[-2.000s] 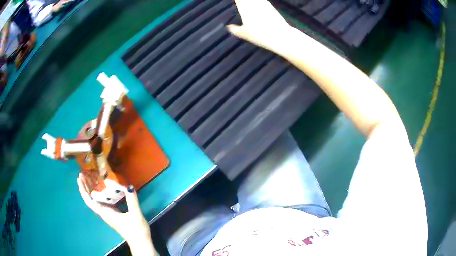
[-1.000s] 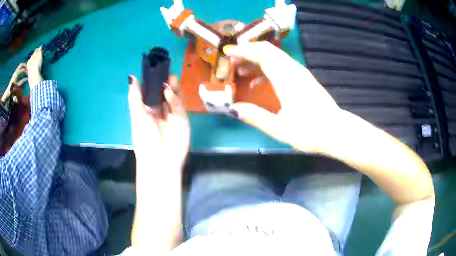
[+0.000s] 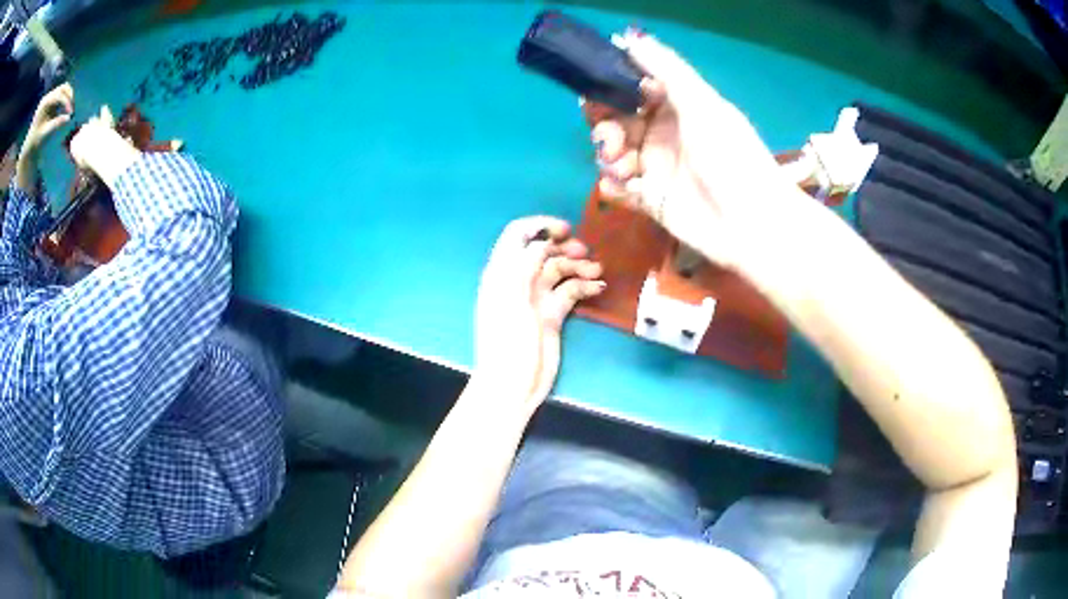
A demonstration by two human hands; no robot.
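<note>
My right hand (image 3: pixel 691 164) holds a chunky black body (image 3: pixel 582 59) raised at the upper middle, its free end pointing up and left. The hand and forearm cover much of the fixture. My left hand (image 3: pixel 533 293) rests low with curled fingers beside the left edge of the orange-brown base plate (image 3: pixel 750 339). A small dark spot shows at its fingers; I cannot tell whether it is a part or a nail. The fixture (image 3: pixel 677 314) shows its near white end block and another white block at the upper right; its hub is hidden.
The teal-green bench (image 3: pixel 375 176) has a heap of small black parts (image 3: pixel 252 53) at the far left. A black ribbed tray (image 3: pixel 960 257) is at the right. A person in a blue checked shirt (image 3: pixel 129 351) works at the left.
The black body has passed from my left hand to my right hand, which has lifted from the fixture's hub. My left hand has curled and come beside the base plate. The view has swung left.
</note>
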